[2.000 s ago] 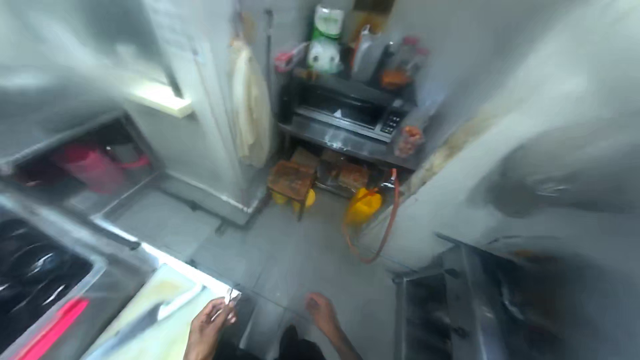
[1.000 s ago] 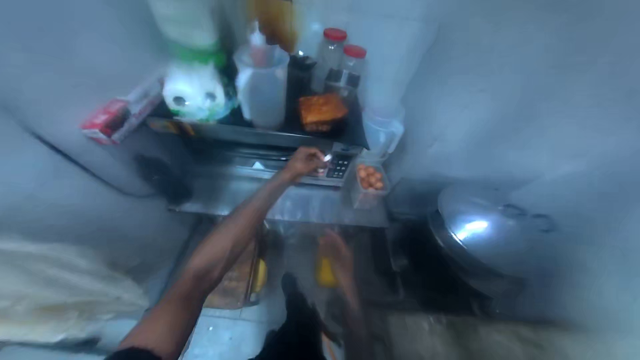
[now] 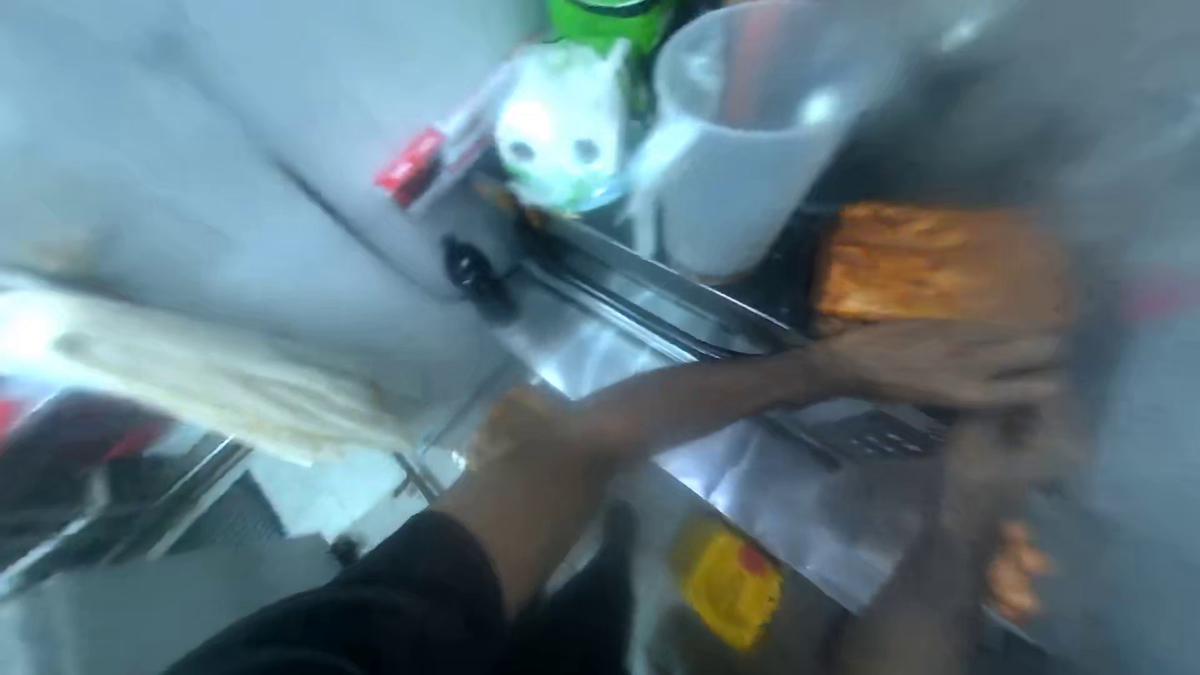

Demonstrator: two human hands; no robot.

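Observation:
My left hand (image 3: 956, 361) reaches across the front of the microwave oven (image 3: 656, 309), just below an orange-brown block or container (image 3: 900, 262) on its top. My right hand (image 3: 1022, 441) is up beside it, near the oven's button panel (image 3: 872, 436). Both hands are blurred and overlap, so whether either one grips anything cannot be seen. A translucent plastic jug (image 3: 741, 178) stands to the left of the orange-brown thing. Left of the jug is a white and green plastic package (image 3: 562, 131).
A red-ended box (image 3: 412, 169) lies at the upper left. A pale cloth (image 3: 187, 366) hangs at the left. The metal shelf (image 3: 806, 516) runs under the oven, with a yellow container (image 3: 731, 586) below. Eggs (image 3: 1017, 572) are at the lower right.
My right hand has risen from low in front of the shelf to beside my left hand. My left hand has moved from the oven's panel to the orange-brown thing. The view is closer and tilted.

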